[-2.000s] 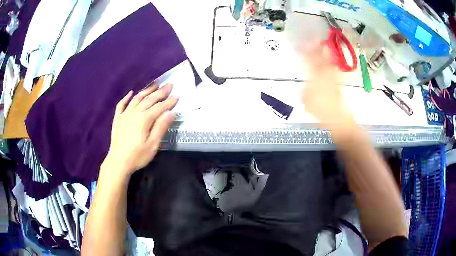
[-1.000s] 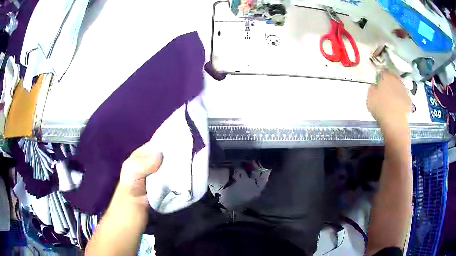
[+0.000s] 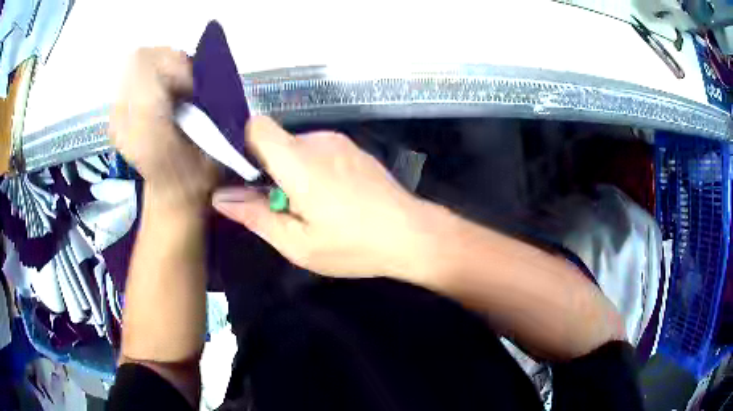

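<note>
The dark purple garment panel [image 3: 219, 80] is held up over the front table edge, with a white facing strip [image 3: 210, 143] along its lower side. My left hand [image 3: 161, 120], blurred, grips the cloth from the left. My right hand [image 3: 321, 197] holds the green-handled awl or point turner [image 3: 278, 200]; the green end shows between the fingers, and the tip is hidden. The right fingertips are at the cloth's right edge. The rest of the panel is mostly hidden by my hands and arms.
The measuring tape [image 3: 450, 88] runs along the front of the white table [image 3: 418, 36]. Thread snips [image 3: 659, 48] lie at the far right. A blue basket [image 3: 695, 241] stands at right; purple and white pieces [image 3: 72, 265] are bundled at lower left.
My right hand has come from the machine's right side to the cloth, bringing the green tool. The cloth has been lifted and folded narrower. The view has tilted down, leaving the scissors out of sight.
</note>
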